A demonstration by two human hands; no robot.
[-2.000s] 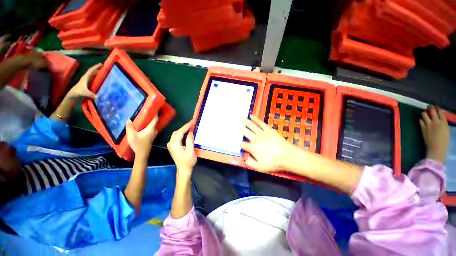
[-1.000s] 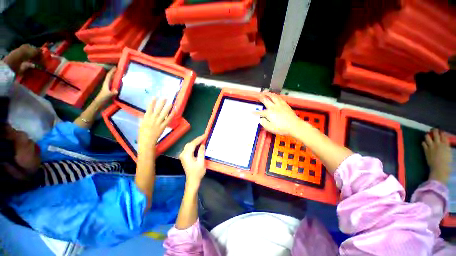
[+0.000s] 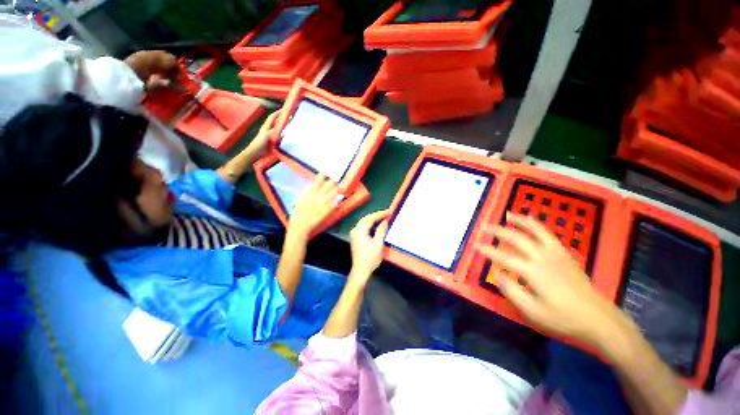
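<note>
Three tablets in orange-red frames lie side by side on the bench. The left tablet (image 3: 436,215) shows a white screen with a small blue dot near its top right corner. My left hand (image 3: 369,241) grips this tablet's frame at its left edge. The middle tablet (image 3: 560,212) shows an orange grid with dark squares. My right hand (image 3: 539,271), slightly blurred, is over the middle tablet's lower left part with fingers spread, holding nothing. The right tablet (image 3: 667,288) has a dark screen with faint text lines.
A worker in a blue smock (image 3: 195,280) on the left handles a framed tablet (image 3: 326,139) over another one (image 3: 290,188). Stacks of orange-red frames (image 3: 442,77) stand behind the bench. A grey upright (image 3: 545,81) rises behind the tablets.
The view has turned left, so things sit further right. My right hand has moved off the left tablet's top right corner to the middle tablet. The white screen's blue dot shows at its top right.
</note>
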